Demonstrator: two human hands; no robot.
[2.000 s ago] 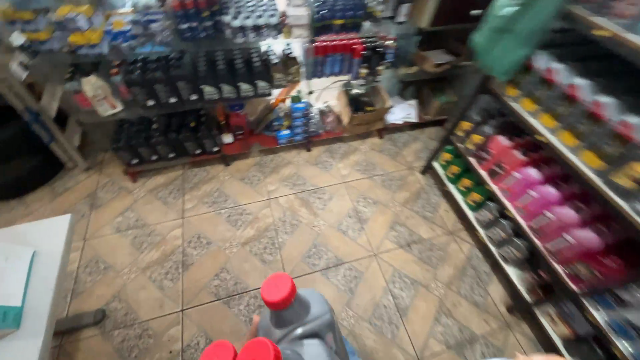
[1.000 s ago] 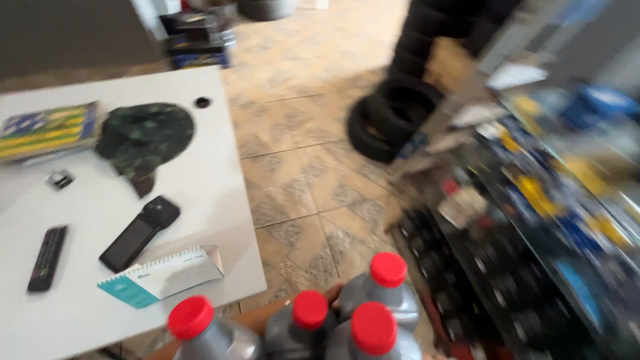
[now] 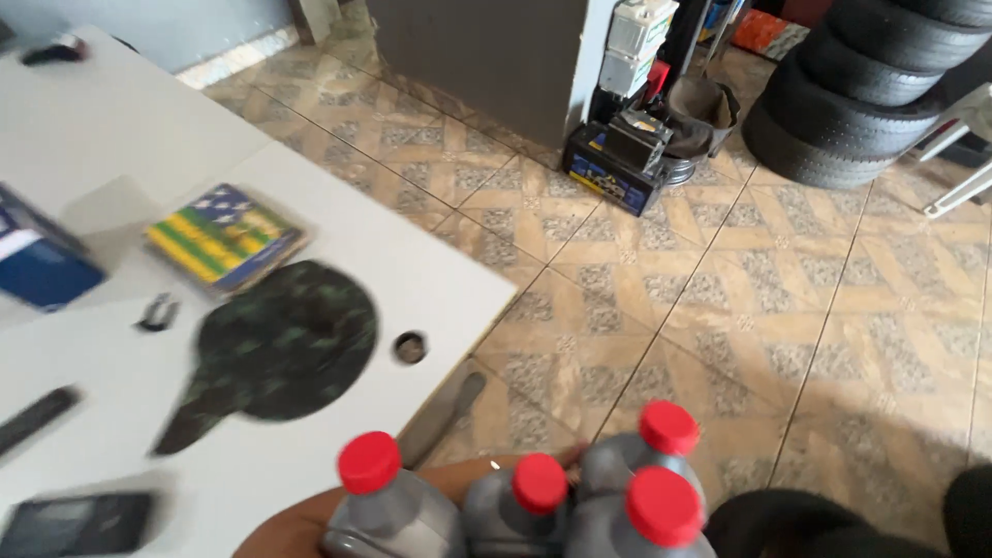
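Observation:
Several gray plastic bottles with red screw caps (image 3: 407, 508) are bunched at the bottom centre, close to my body. My left arm curves around their far side, and part of my left hand (image 3: 480, 471) shows behind them, holding the group; most fingers are hidden. The bottles stand roughly upright, their lower parts cut off by the frame. My right hand is out of view. Left of the bottles is a white table with a camouflage cap (image 3: 291, 341), a blue, yellow and green box or book (image 3: 225, 236) and a dark handheld device (image 3: 81, 523).
The white table's corner (image 3: 496, 291) juts toward the centre. A remote-like object (image 3: 35, 418) and a blue box (image 3: 39, 256) lie on it. Beyond the tiled floor (image 3: 620, 310) are a gray partition (image 3: 480, 62), batteries (image 3: 612, 167), a tire stack (image 3: 845, 101) and white chair legs (image 3: 957, 190).
The view has swung left from the store shelves to the table and tire stack. The bottles remain held against me. More of my left arm shows around them now.

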